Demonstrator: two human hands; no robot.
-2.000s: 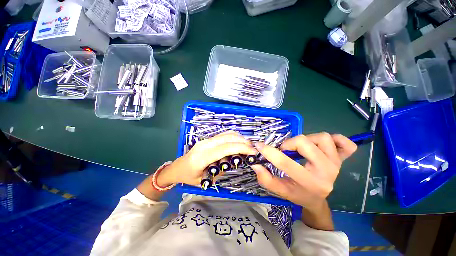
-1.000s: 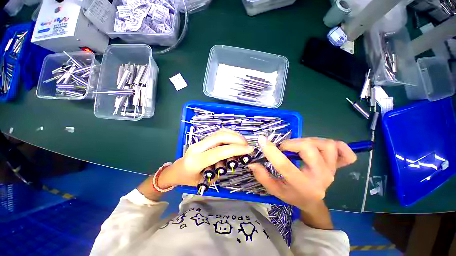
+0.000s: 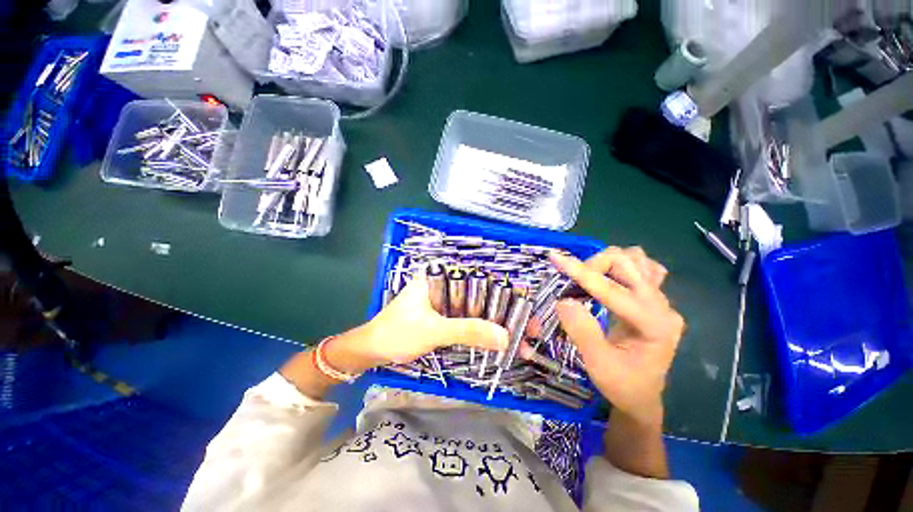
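My left hand (image 3: 425, 325) holds several silver metal cartridges (image 3: 481, 300) in a fanned row over the blue parts tray (image 3: 382, 275). Their thicker barrels point up and away, and the thin shanks point towards me. My right hand (image 3: 626, 325) is just right of the row, over the tray's right side, with fingers and thumb apart. No pen shows in it. The tray is heaped with loose silver parts. Behind it stands a clear plastic box (image 3: 573, 190) with a white lining and a row of parts lying in it.
Two clear boxes of loose parts (image 3: 232, 200) stand at left, near a white paper square (image 3: 380, 172). A small blue bin (image 3: 20, 150), carton (image 3: 165, 60) and tub of white packets (image 3: 325, 45) are further back. A black case (image 3: 671, 155) and shiny blue tray (image 3: 836, 330) lie at right.
The left hand has turned the cartridge row so the barrels show lengthwise, no longer end-on. The right hand has opened, and the dark blue pen-shaped tool no longer shows. The view has shifted slightly.
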